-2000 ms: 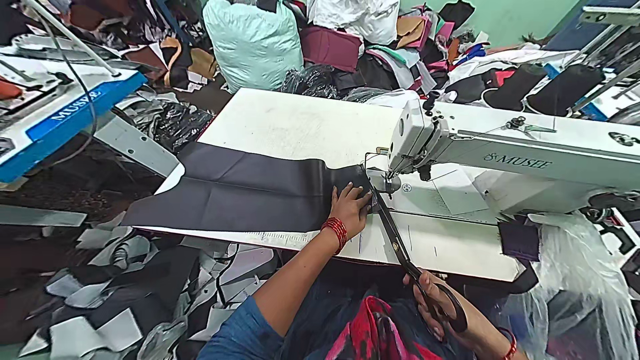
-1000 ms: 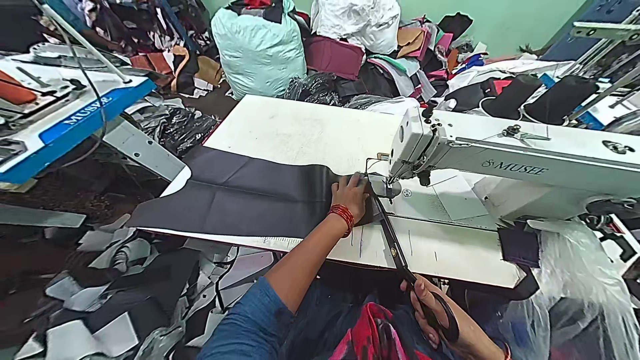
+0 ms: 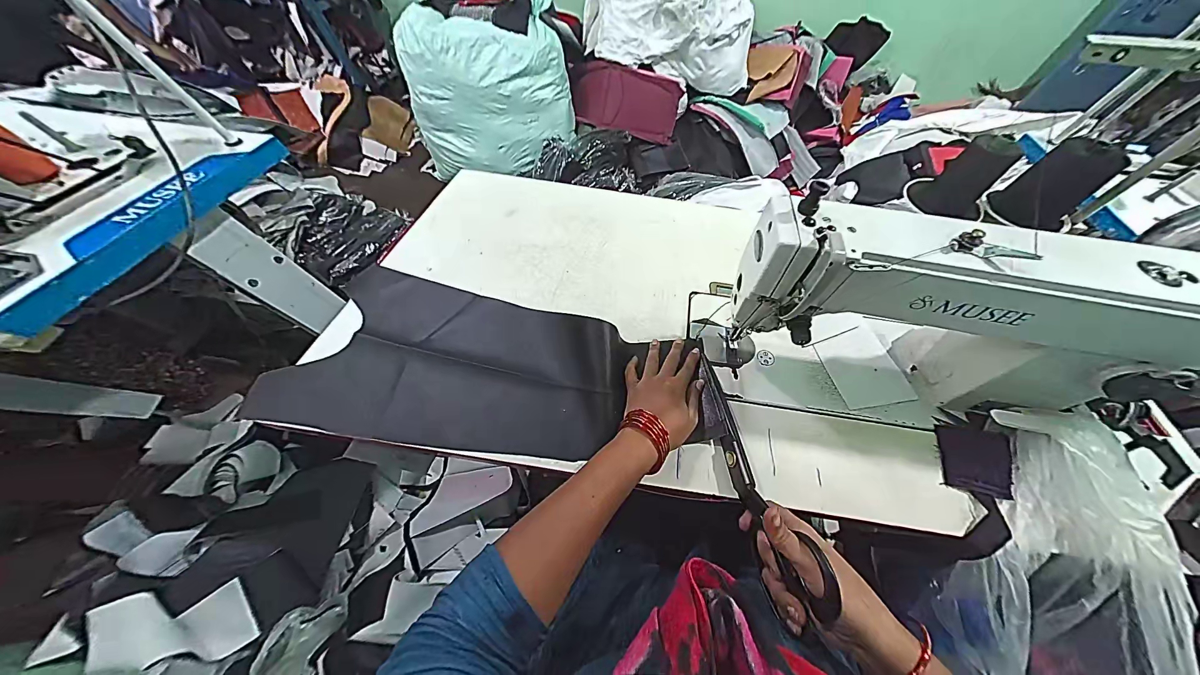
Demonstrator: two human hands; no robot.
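A dark fabric or leather-like piece lies across the white sewing table, its right end near the needle area of a Musee sewing machine. My left hand lies flat on that right end, fingers spread, pressing rather than gripping. My right hand holds large black-handled scissors by their loops below the table's front edge. The blades point up and away along the right edge of the dark piece, beside my left fingers. Whether material lies between the blades is hard to see.
A small dark swatch sits at the table's right end, beside clear plastic sheeting. Another machine table with a blue edge stands at left. Offcuts litter the floor. A stuffed pale green bag and heaped material stand behind.
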